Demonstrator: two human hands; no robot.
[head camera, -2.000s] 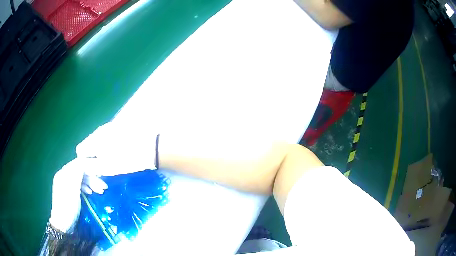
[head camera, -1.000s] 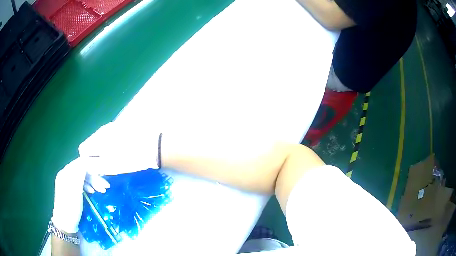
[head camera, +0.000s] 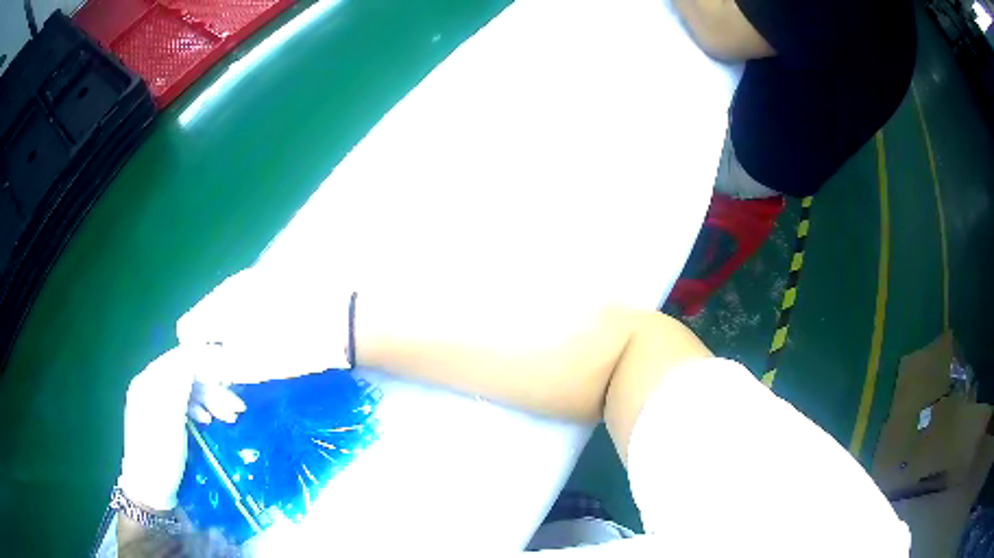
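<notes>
Blue film (head camera: 311, 436) lies in a shiny pile on the bright white bench, below my right wrist. A thin pale yellow-green line (head camera: 227, 480) runs across it, from near the fingers down to the right. My right hand (head camera: 262, 327), in a white glove with a dark cuff edge, reaches in from the right above the film. My left hand (head camera: 158, 425), also white-gloved with a bracelet at the wrist, is at the film's left edge. The hands meet or overlap. Glare washes out the fingers, and whatever they may hold cannot be made out.
The green surface (head camera: 305, 131) runs along the left side, with black trays (head camera: 65, 120) and a red tray (head camera: 180, 44) at the upper left. A person in dark clothes (head camera: 823, 87) sits on a red stool (head camera: 725, 245) at the upper right. Cardboard (head camera: 926, 436) lies at the lower right.
The dark blurred shape over my left wrist two seconds ago has drawn down, and the bracelet now shows. Both hands stay nearly in place, and the view shifts slightly.
</notes>
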